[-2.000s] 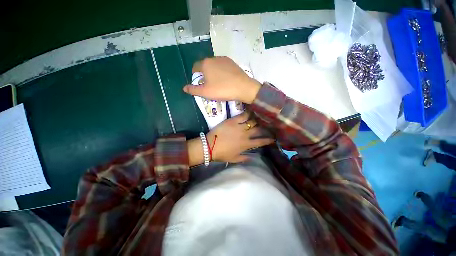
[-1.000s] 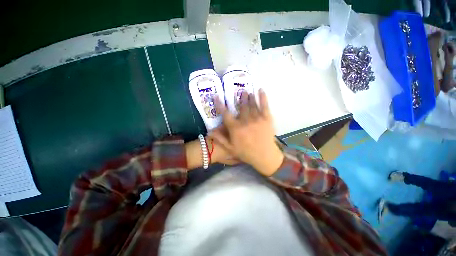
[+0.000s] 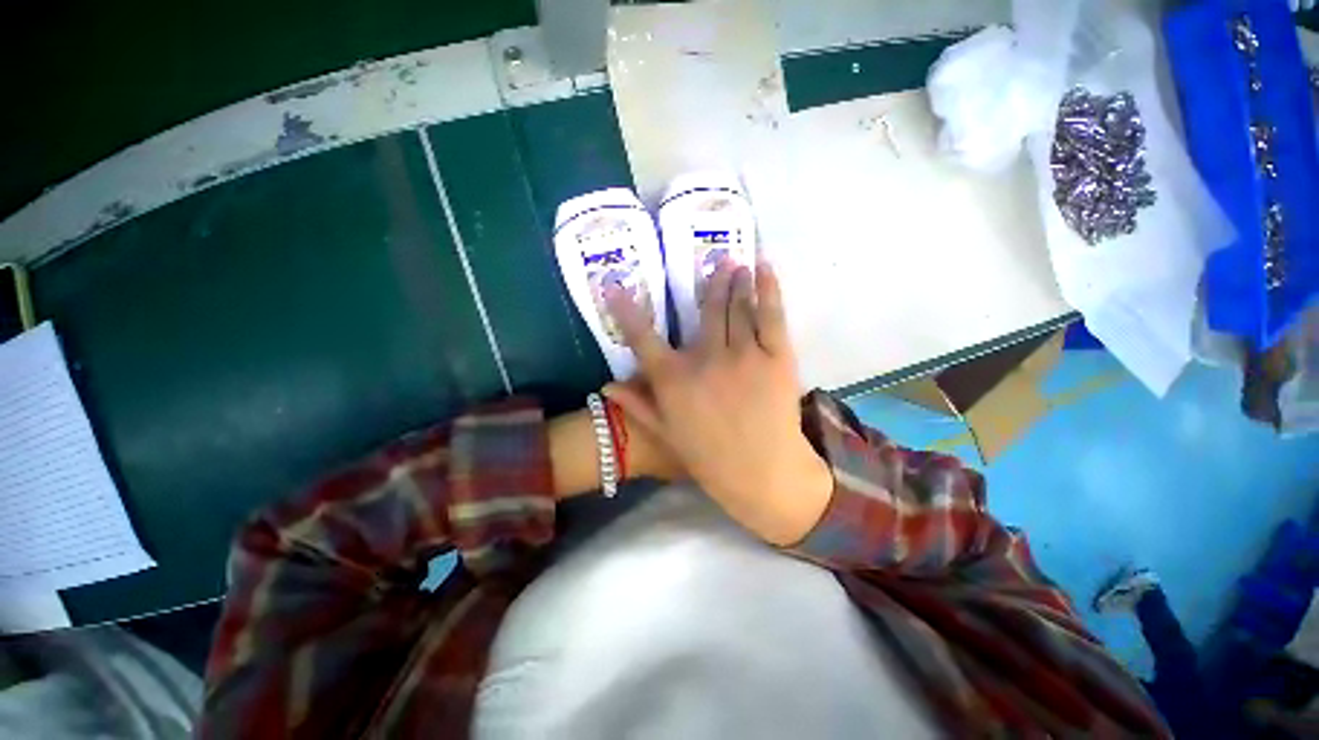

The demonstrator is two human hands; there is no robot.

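Two white handheld units lie side by side on the bench, wide ends away from me: the left unit point(image 3: 590, 236) on the green top, the right unit point(image 3: 700, 207) beside it by the pale board. Each has a small dark display and purple-grey printed marks. My right hand point(image 3: 735, 419) is over their lower parts, fingers spread, with fingertips on the printed faces of both. My left hand point(image 3: 641, 440) is mostly hidden under my right hand; only the wrist area with a white bead bracelet shows clearly, so its fingers cannot be judged.
A lined sheet point(image 3: 58, 463) lies at left. At right are a white wad point(image 3: 987, 99), shiny metal parts point(image 3: 1099, 166) on a clear plastic bag point(image 3: 1143, 311), and a blue bin point(image 3: 1232, 174). An open carton point(image 3: 998, 398) stands below the bench edge. A person's foot point(image 3: 1127, 590) shows lower right.
My right hand has come down from the wide end of the left unit onto both printed faces, uncovering their upper parts. My left hand is now largely covered. The whole view has shifted slightly.
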